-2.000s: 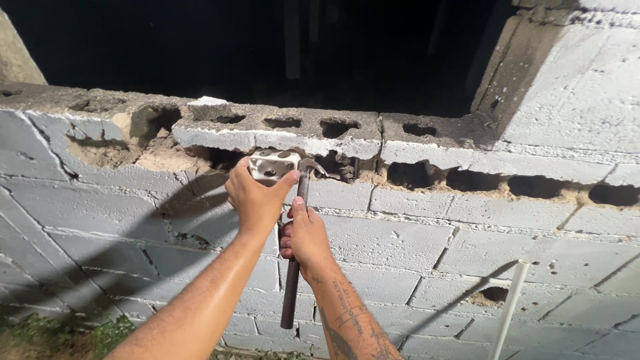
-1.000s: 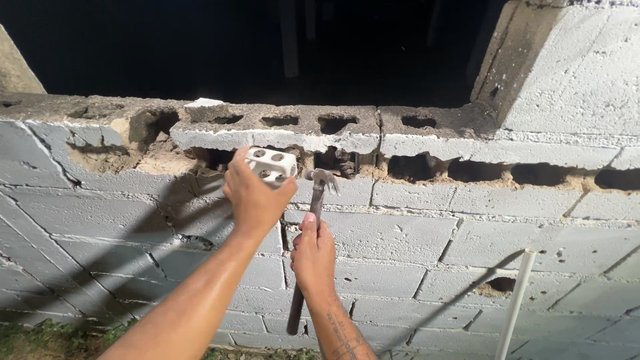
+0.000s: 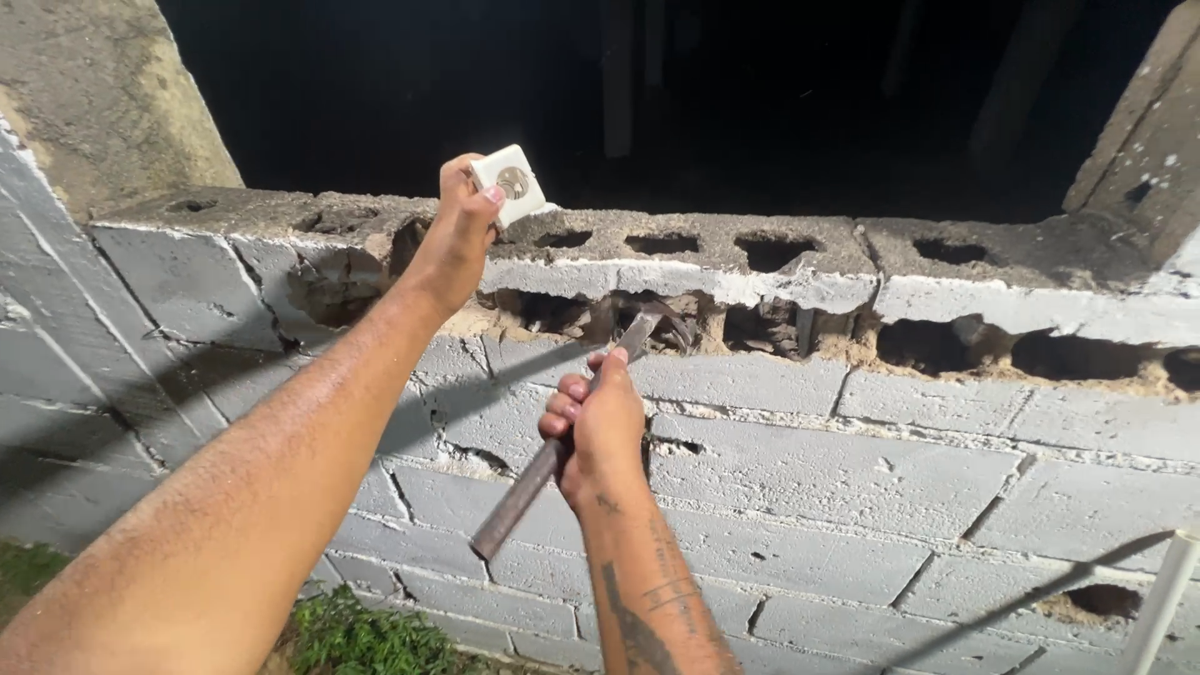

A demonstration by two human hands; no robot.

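My left hand (image 3: 464,220) grips a small white electrical box (image 3: 509,186) with a round knockout on the side that shows, held up over the top course of the wall. Below and to the right, my right hand (image 3: 600,412) is closed around the handle of a claw hammer (image 3: 525,497). The hammer's head is up at a broken opening (image 3: 656,319) in the face of the concrete block wall (image 3: 750,478), blurred against the dark hollow. Whether it touches the block I cannot tell.
Hollow blocks with open cores form the sill (image 3: 666,246) of a dark wall opening. More broken cavities (image 3: 1078,356) run along the right. A white pipe (image 3: 1162,600) stands at the lower right, and green plants (image 3: 366,637) grow at the wall's foot.
My left hand has lifted the white box from in front of the broken course to above the sill. My right hand still holds the hammer, now tilted more. The view has shifted left and closer.
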